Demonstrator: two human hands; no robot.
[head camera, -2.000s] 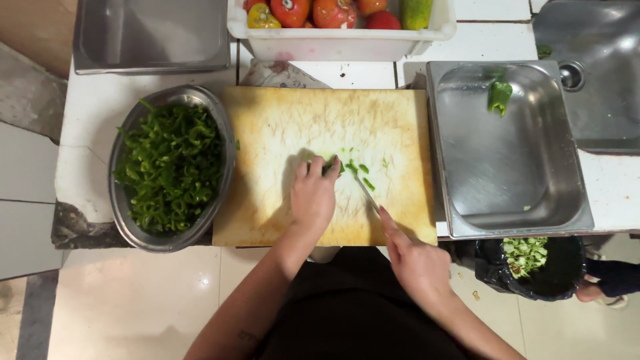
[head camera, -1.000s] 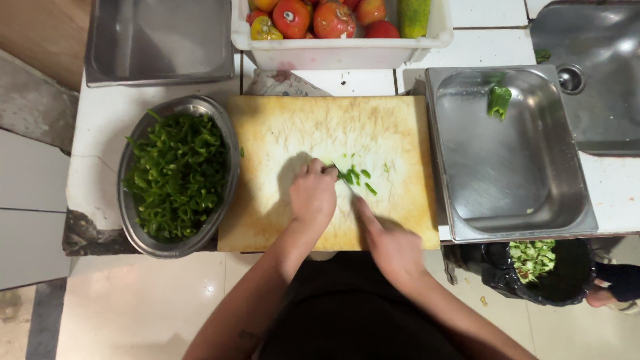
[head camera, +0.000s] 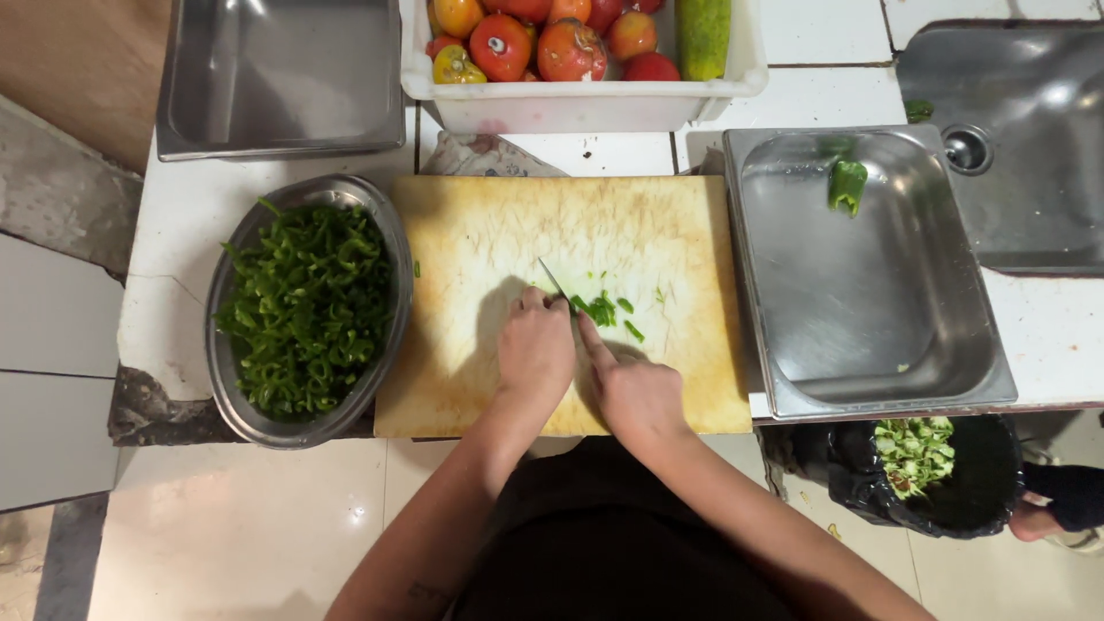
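Observation:
My right hand (head camera: 636, 388) grips a knife (head camera: 555, 279), its index finger stretched along the blade, which points up and to the left over the worn cutting board (head camera: 466, 362). Close to the blade's left side, my left hand (head camera: 536, 338) rests on the board with its fingers curled; whether a piece of pepper is under them is hidden. Cut green pepper pieces (head camera: 604, 309) lie just right of the knife. An oval metal bowl (head camera: 398, 259) heaped with sliced green pepper (head camera: 306, 310) stands at the board's left.
Right of the board is a steel pan (head camera: 862, 310) holding a green pepper piece (head camera: 847, 187). A white crate (head camera: 569, 110) of tomatoes stands behind, a second steel pan (head camera: 285, 86) back left, a sink (head camera: 1035, 172) at right. Below are a black-lined bin (head camera: 983, 474) and another person's foot (head camera: 1031, 517).
The knife has moved left, and its blade now shows beyond my left hand's fingers. My right hand has come nearer my left hand.

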